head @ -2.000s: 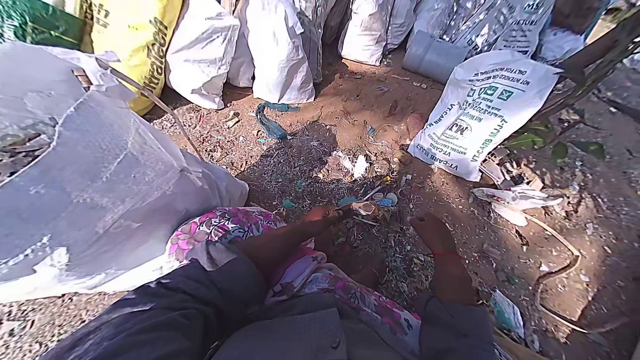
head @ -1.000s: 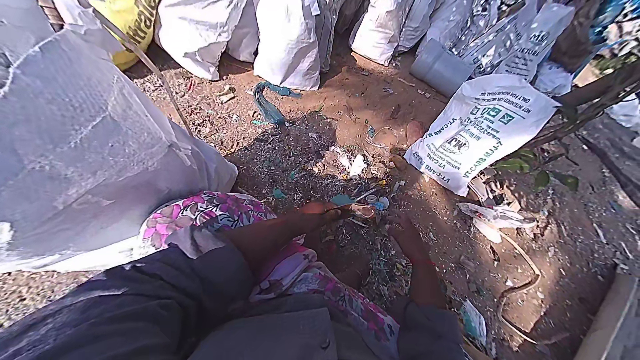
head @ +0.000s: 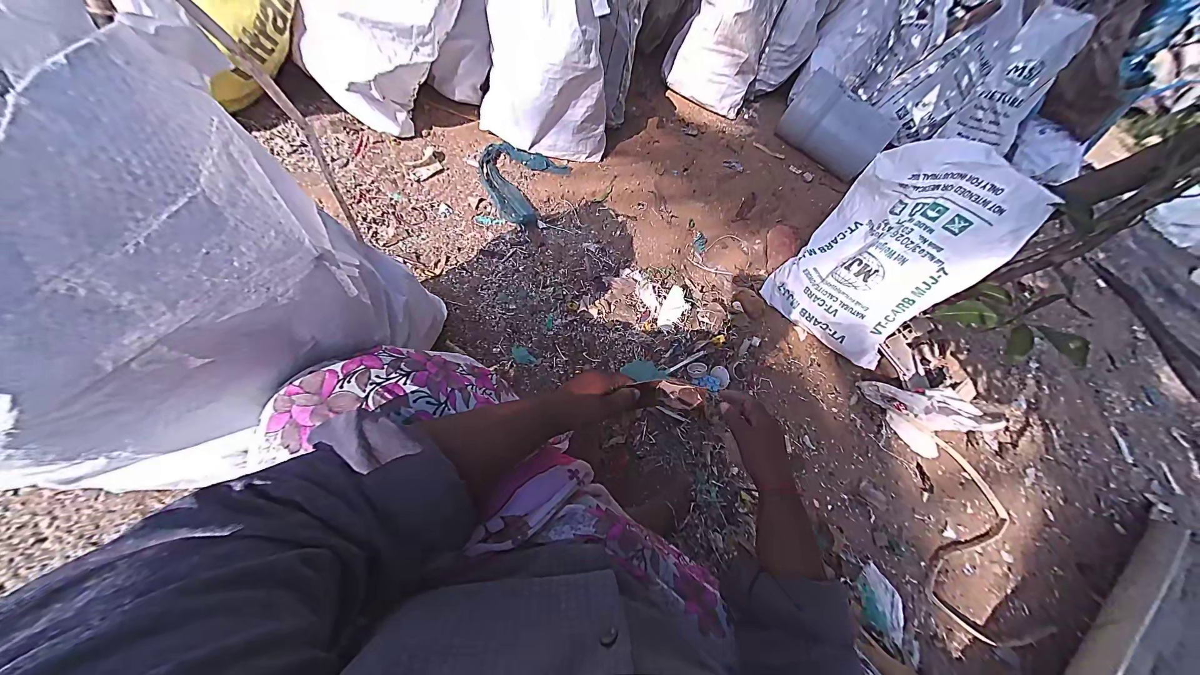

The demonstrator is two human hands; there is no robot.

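My left hand (head: 600, 397) reaches in from the left, its fingers closed around a thin dark item that I cannot name. A small copper-coloured piece (head: 682, 394) lies between the two hands, at the tip of that item. My right hand (head: 747, 419) is at the other side, its fingertips close to the piece; whether they pinch it is too small to tell. Just beyond the hands are a light blue cap-like piece (head: 710, 382), a white round cap (head: 697, 369) and a scrap of teal material (head: 645, 370), among shredded bits on the ground.
A large white sack (head: 206, 262) bulges at the left. More white sacks (head: 544, 75) and a grey cylindrical container (head: 834, 122) line the back. At right are a printed white bag (head: 909, 248), leafy branches (head: 1050, 328), and a pale cord (head: 975, 469). Teal cloth (head: 509, 192) lies ahead.
My right hand has come in closer to the small piece and my left hand than it was two seconds ago. The view has shifted somewhat.
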